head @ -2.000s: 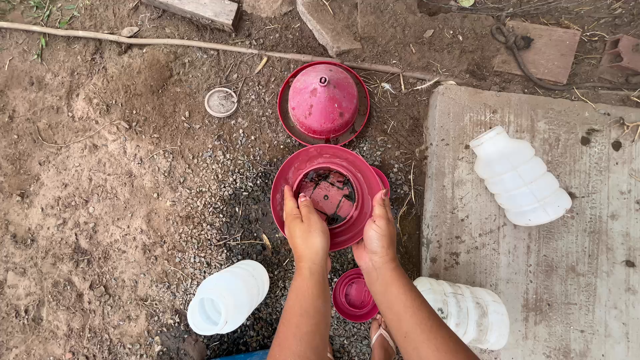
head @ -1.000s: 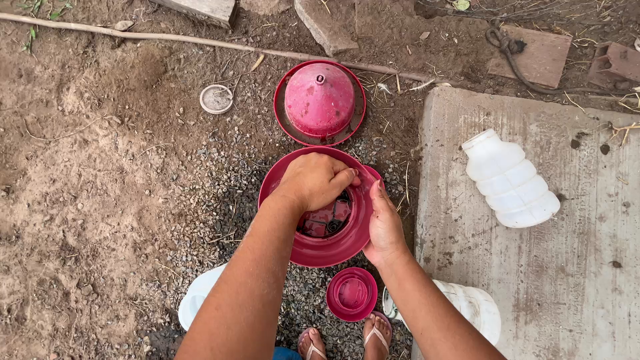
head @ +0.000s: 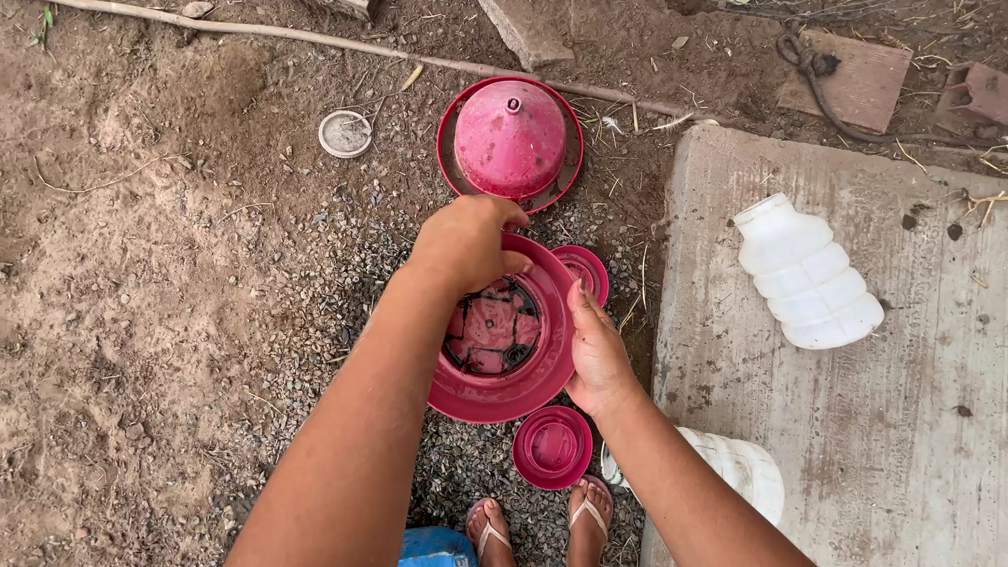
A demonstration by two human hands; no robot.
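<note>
Both my hands are at a round red plastic poultry drinker tray (head: pixel 555 354), whose centre holds a dirty, wet surface with dark grime. My right hand (head: pixel 600 354) grips the tray's right side, thumb over the rim. At the tray's upper edge, my left hand (head: pixel 472 240) is bent with thumb and fingers about the rim; how firmly it holds cannot be seen. A smaller red dish (head: pixel 589 264) shows partly behind the tray's upper right, and another small red dish (head: pixel 554 470) lies on the gravel below. Beyond my left hand sits a faded red plastic cone (head: pixel 510 146) in a round tray.
A white ribbed plastic bottle (head: pixel 811 276) lies on the concrete slab (head: pixel 890 441); a second white container (head: pixel 736 472) is partly behind my right forearm. A round lid (head: pixel 345 134) rests on the dirt. My sandalled feet (head: pixel 587 508) and a blue object (head: pixel 437 547) are at the bottom.
My left hand has moved from over the tray's centre to its upper rim, uncovering the grimy middle. My right hand stays at the right side.
</note>
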